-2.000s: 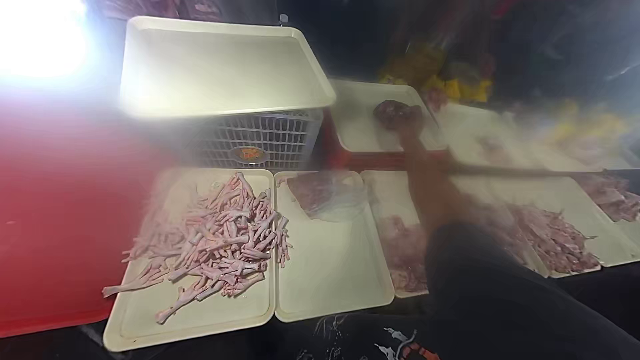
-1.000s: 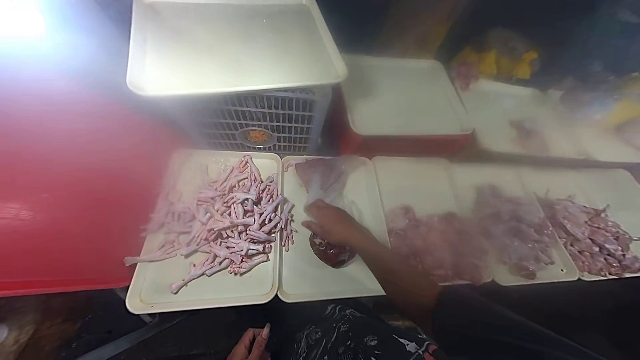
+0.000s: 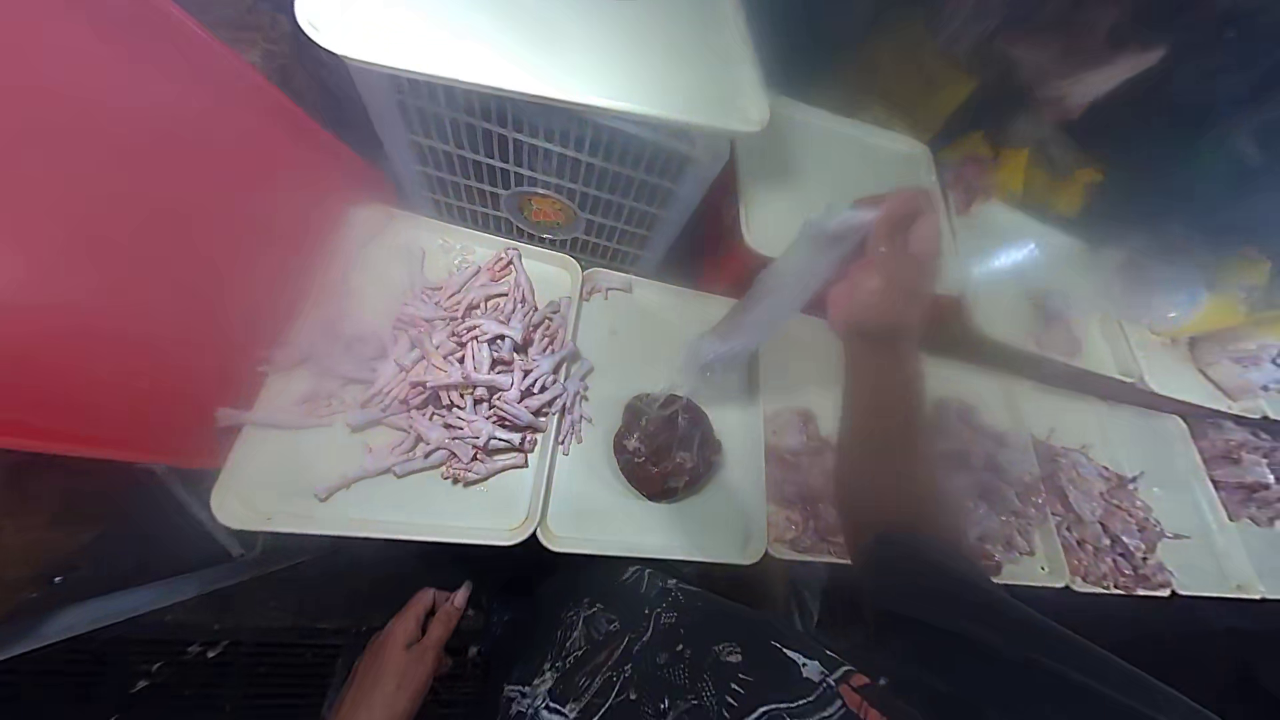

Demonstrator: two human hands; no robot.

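My right hand [image 3: 890, 265] is raised over the trays, blurred, and grips a clear plastic bag [image 3: 780, 290] that stretches down to the left. Below the bag's lower end, a dark red rounded mass of meat [image 3: 667, 447] lies on a white tray [image 3: 640, 535]; whether the bag still touches it is unclear. To its left, a pile of chicken feet [image 3: 480, 370] fills much of another white tray [image 3: 370, 520], some hanging over the shared rims. My left hand [image 3: 405, 650] is low in front of the trays, holding nothing, thumb and fingers a little apart.
A grey plastic crate [image 3: 540, 170] stands behind, topped by a white tray [image 3: 560, 50]. Another white tray [image 3: 835, 170] rests on something red. Trays of raw meat pieces [image 3: 1100, 515] continue rightward. A red surface [image 3: 150, 230] covers the left side. Yellow items [image 3: 1010, 175] lie at the back right.
My right hand was low over the middle tray at the dark meat one second ago and is now up and to the right with the bag. The meat lies uncovered by the hand.
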